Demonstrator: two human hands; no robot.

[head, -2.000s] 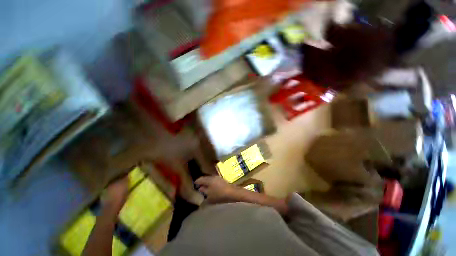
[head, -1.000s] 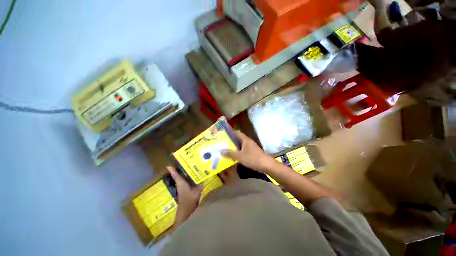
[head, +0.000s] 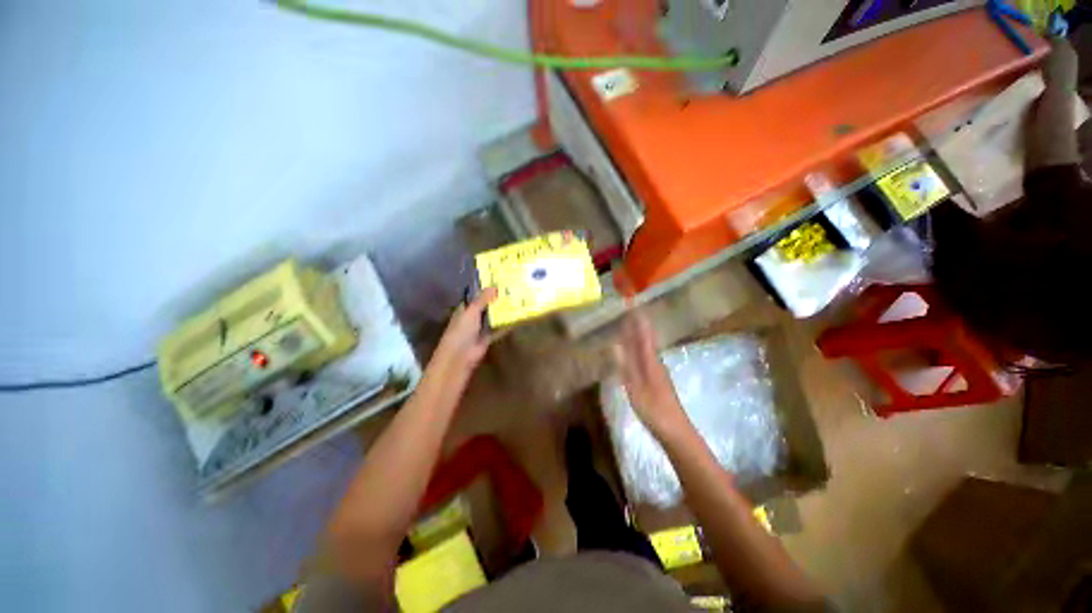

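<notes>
My left hand grips the lower left edge of a yellow product box, its printed face up, held in front of the open end of the orange shrink tunnel. My right hand is off the box, to its lower right, slightly blurred, with nothing seen in it. The tunnel conveyor shows just behind the box. A carton of clear shrink film lies below my right hand.
The cream sealer is on a white plate by the wall. Yellow boxes lie at the bottom beside a red stool. Another red stool and a person are at right. A green cable crosses the top.
The product box has moved up from near my body to the tunnel's end. My right hand has let go of it. The view has shifted, showing more of the tunnel.
</notes>
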